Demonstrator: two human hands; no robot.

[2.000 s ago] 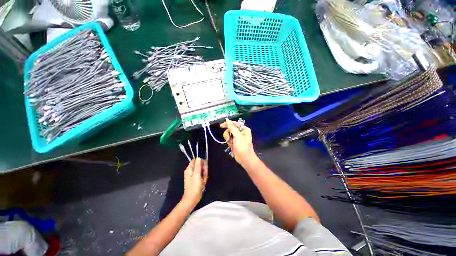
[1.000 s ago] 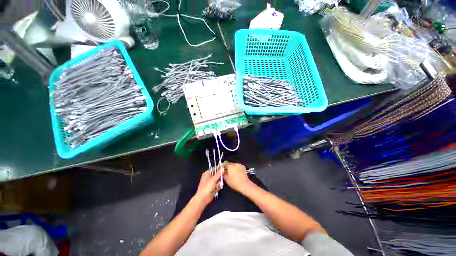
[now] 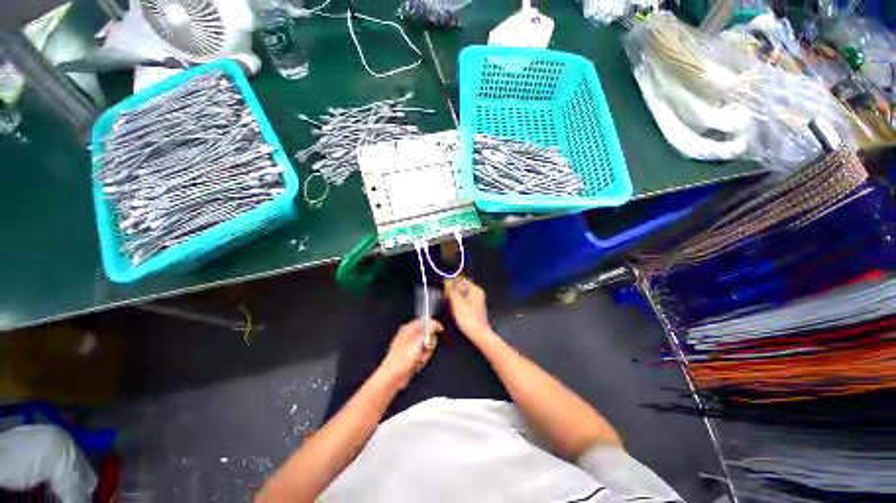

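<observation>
The white cable tester (image 3: 413,184) sits at the table edge, with a green port board (image 3: 432,229) along its front. A white plugged-in cable (image 3: 448,272) forms a loop below the board, and another white line (image 3: 424,275) runs down towards my left hand. My left hand (image 3: 413,346) is below the tester, closed around short cables (image 3: 426,307) whose upper ends are blurred. My right hand (image 3: 465,301) is raised just right of the left one, below the loop, fingers bent. Whether it holds a cable is too small and blurred to tell.
A turquoise left basket (image 3: 198,228) is heaped with grey cables. A turquoise right basket (image 3: 545,203) beside the tester is partly filled. A loose cable pile (image 3: 359,138) lies behind the tester. A green strap (image 3: 357,262) hangs at its left. A cable rack (image 3: 776,334) stands at right.
My right hand first came down from the port board to my left hand, then moved apart and up towards the white loop. The view has shifted slightly.
</observation>
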